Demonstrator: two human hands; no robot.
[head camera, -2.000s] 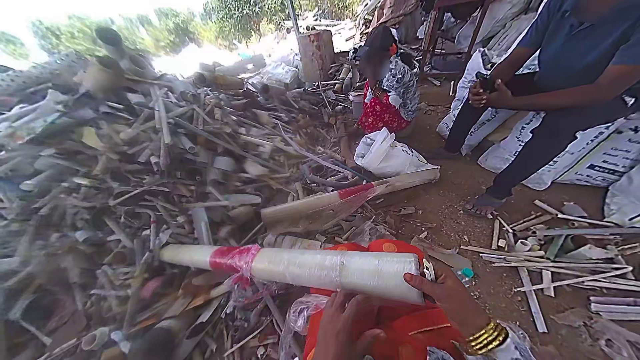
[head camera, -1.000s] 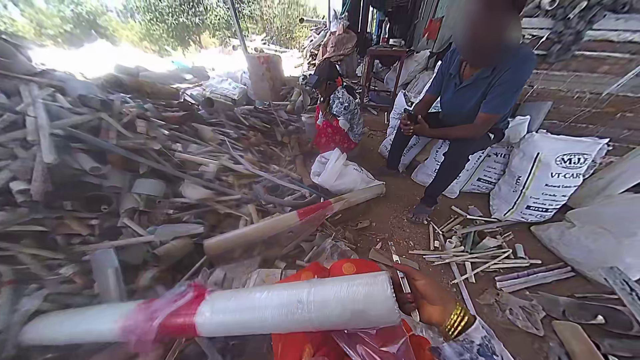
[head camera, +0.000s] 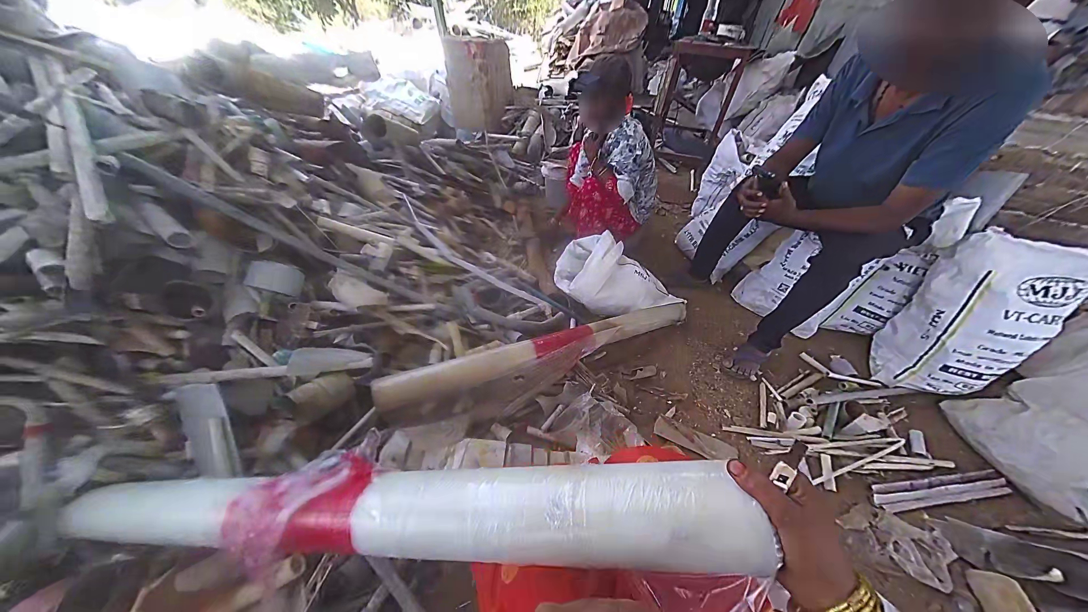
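Observation:
A long whitish pipe (head camera: 544, 514), wrapped in clear plastic film, lies across the lower view above an orange-red cloth (head camera: 544, 586). Around its left part run a red band (head camera: 319, 518) and crumpled, loosened film. My right hand (head camera: 795, 527), with gold bangles at the wrist, grips the pipe's right end; a small pale square thing (head camera: 783, 476) shows at its fingers, too unclear to name. A strip of skin at the bottom edge may be my left hand; the rest is out of view. Beyond lies another film-wrapped pipe (head camera: 476, 370) with a red band.
A large heap of scrap pipes (head camera: 195, 238) fills the left. A white sack (head camera: 612, 280) stands ahead, near a crouching person (head camera: 608, 161). Another person (head camera: 901, 161) sits on the right by printed sacks (head camera: 977, 314). Cut strips (head camera: 841, 442) lie on the ground.
The held pipe's loose film has shifted along its left part. My left hand, seen under the pipe two seconds ago, has dropped mostly out of view. The view has swung right, then back somewhat.

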